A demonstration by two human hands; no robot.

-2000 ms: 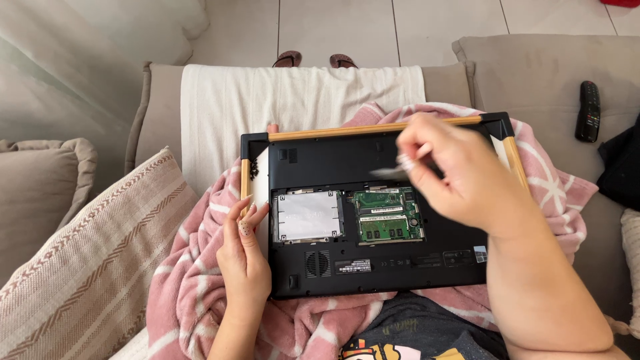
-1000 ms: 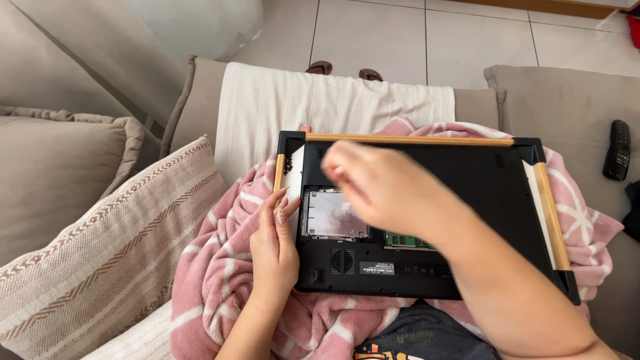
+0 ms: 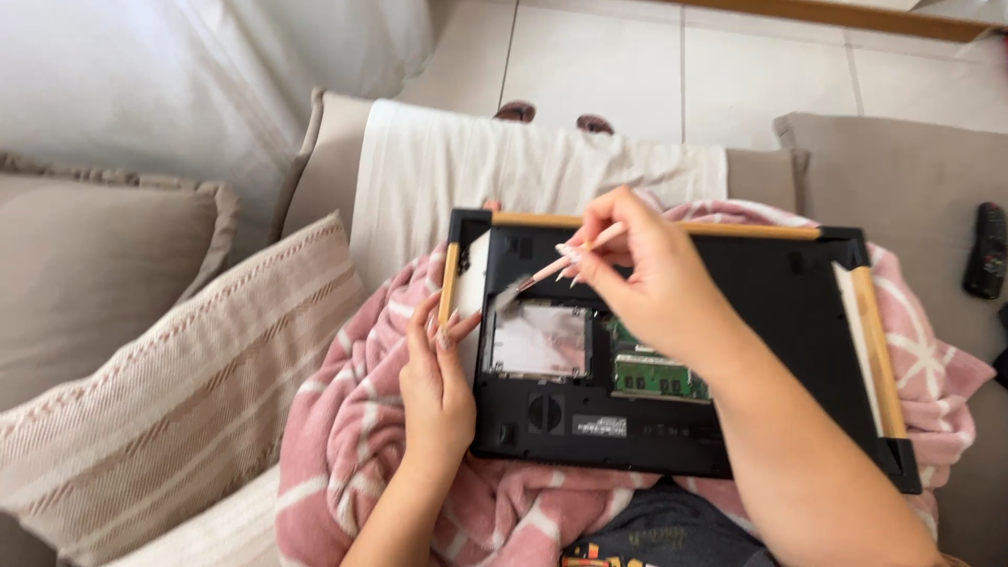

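An upturned black laptop (image 3: 756, 291) rests on a tray with wooden edges and black corners (image 3: 883, 346), over my lap. Its underside has two uncovered bays: a silvery drive (image 3: 540, 340) in the left one, and a green memory module (image 3: 657, 378) in the right one. My right hand (image 3: 634, 264) pinches the pink handle of a small soft brush (image 3: 551, 272), whose blurred bristles are at the upper left corner of the drive bay. My left hand (image 3: 441, 378) grips the left side of the tray beside the laptop.
A pink and white blanket (image 3: 339, 441) lies under the tray. Cushions (image 3: 197, 409) are at the left, and a black remote control (image 3: 986, 250) lies on the sofa seat at the right. Dark footwear (image 3: 516, 111) shows on the tiled floor beyond.
My right hand with the brush has moved left across the laptop, from the memory bay to the drive bay. My left hand remains at the tray's left side.
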